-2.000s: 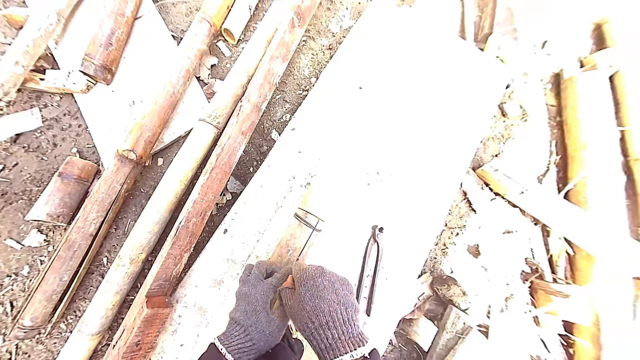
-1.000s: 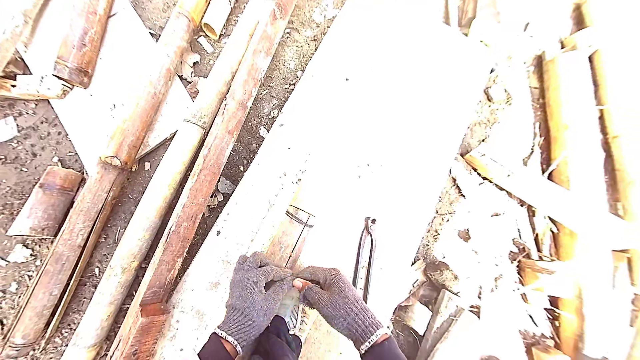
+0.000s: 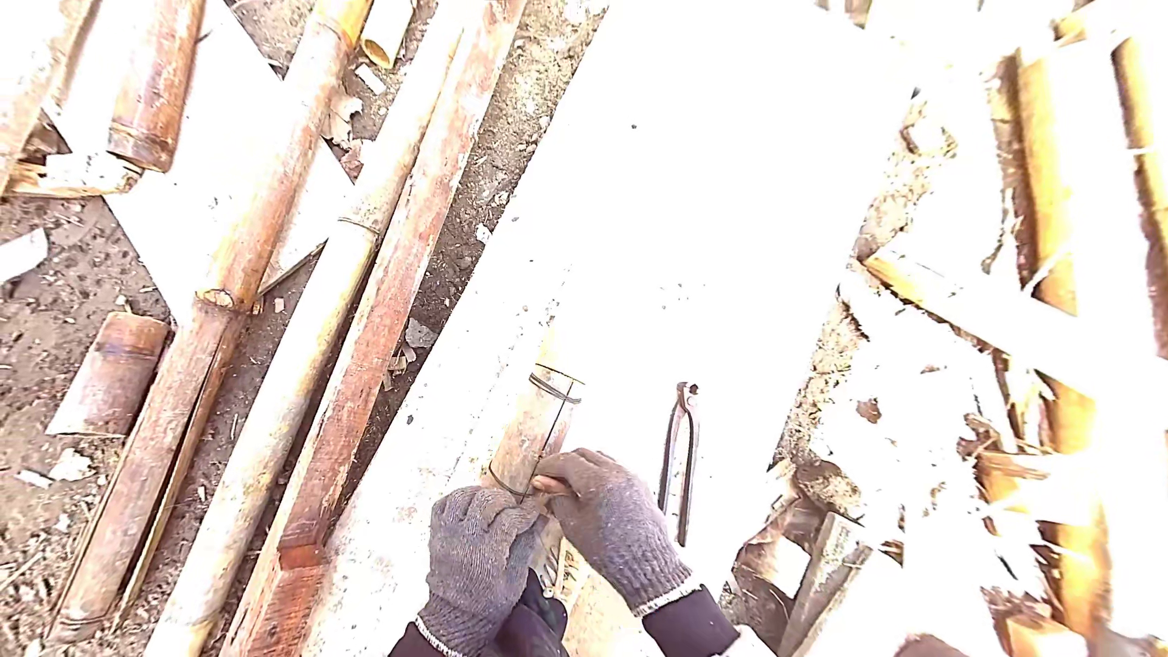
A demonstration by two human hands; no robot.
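Note:
A short bamboo piece lies on a pale, overexposed board, with thin dark wire looped around its upper part and a strand running down along it. My left hand, in a grey knitted glove, rests over the lower end of the bamboo, its fingers curled by a lower wire loop. My right hand, gloved alike, pinches at the wire from the right side; a bare fingertip shows. Whatever lies between the fingers is hidden. Metal pincers lie right of my right hand.
Left of the board lie a reddish squared timber, long bamboo poles and a short bamboo section on bare soil. On the right are split bamboo pieces, thicker yellow bamboo and scraps, partly washed out by glare.
A wire loop now shows around the bamboo just above my left hand. Both hands stay at its lower end, with the fingers shifted slightly. The pincers remain lying on the board.

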